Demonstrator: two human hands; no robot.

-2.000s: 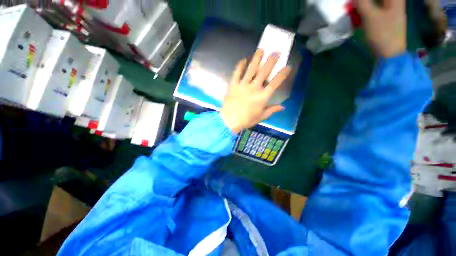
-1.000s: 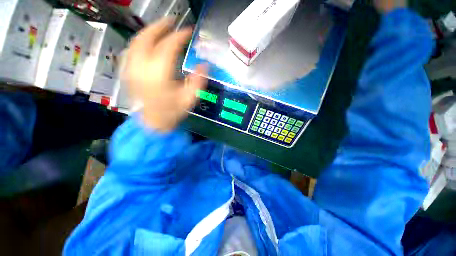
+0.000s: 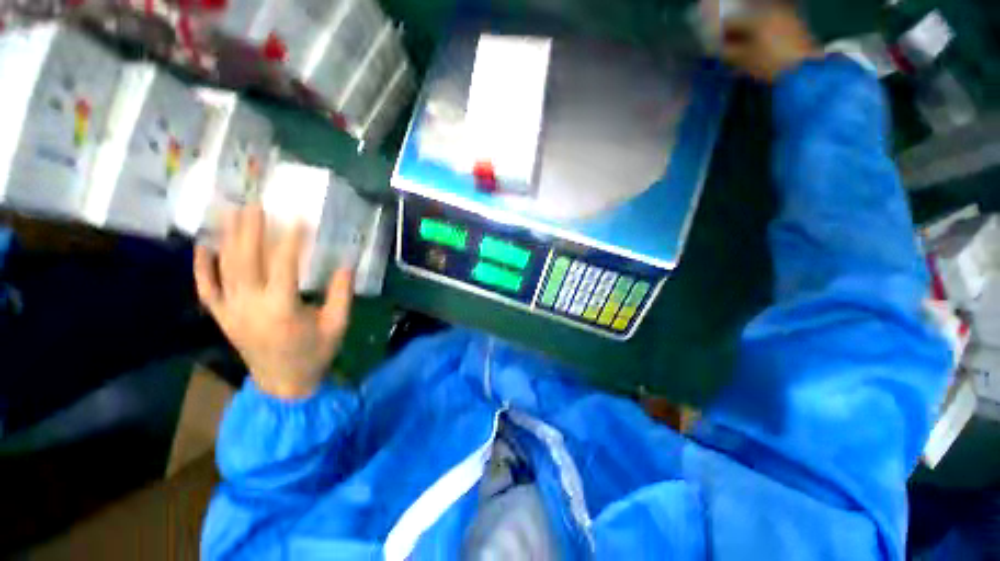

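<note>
A white product box (image 3: 507,104) with a red patch at its near end lies on the silver pan (image 3: 603,137) of the blue-edged scale. The scale's green displays (image 3: 503,263) are lit; their digits are unreadable. My left hand (image 3: 269,301) has its fingers spread against the near ends of white boxes (image 3: 294,197) in the row left of the scale. My right hand (image 3: 764,42), blurred at the top edge beyond the scale's far right corner, is closed on a white box (image 3: 726,13), which is partly cut off.
More upright white boxes (image 3: 55,126) stand at far left, with another stacked row (image 3: 340,55) behind. Loose boxes (image 3: 927,38) lie at upper right, and more boxes (image 3: 976,268) are at the right edge. Brown cardboard (image 3: 143,493) is below left. The bench (image 3: 702,318) is dark green.
My left hand has gone from the box on the scale to the left row. The box now on the pan lies differently from before. My right hand has moved back into view with a white box.
</note>
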